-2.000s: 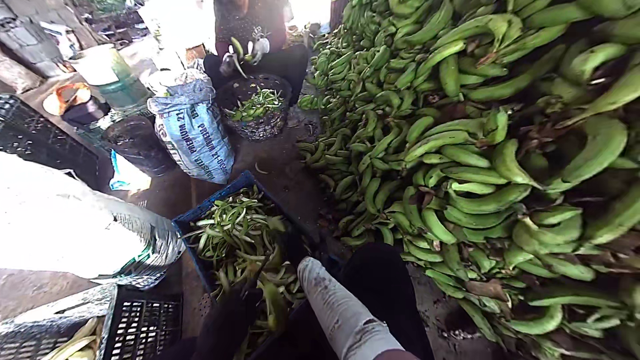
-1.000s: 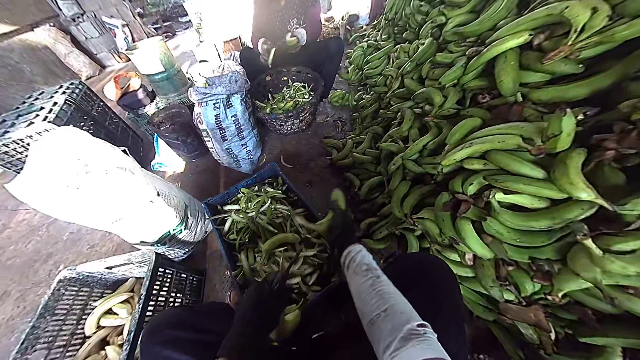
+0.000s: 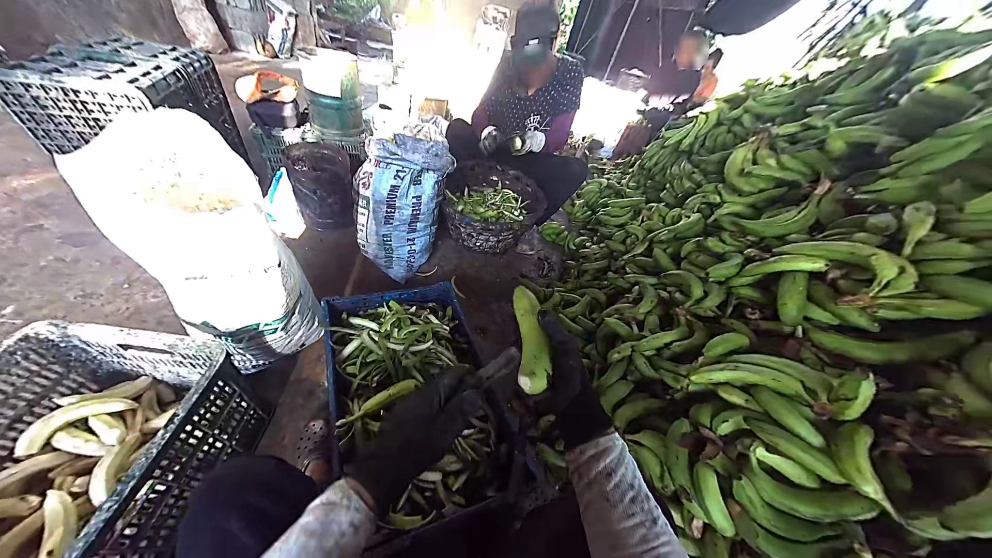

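My right hand (image 3: 572, 387), in a dark glove, grips an unpeeled green plantain (image 3: 533, 339), held nearly upright beside the blue crate's right edge. My left hand (image 3: 418, 434), also dark-gloved, is above the blue plastic crate (image 3: 387, 296). A narrow greyish shape shows at its fingertips, and I cannot tell whether it is a blade or a finger. Green peel strips (image 3: 395, 341) fill much of the crate, and a green plantain (image 3: 380, 401) lies on them just beyond my left hand. To the right rises a large heap of green plantains (image 3: 759, 310).
Peeled plantains (image 3: 77, 434) lie in a dark plastic crate (image 3: 205, 411) at lower left. Behind it are a white sack (image 3: 240, 287) and another crate (image 3: 77, 93). Ahead stand a blue-white sack (image 3: 403, 205) and a basket of peels (image 3: 484, 232), where a gloved person (image 3: 535, 101) sits.
The view has tilted up and shows more of the seated person. One second ago my right hand was beside a green plantain over the crate's right side; now a plantain stands upright in its grip.
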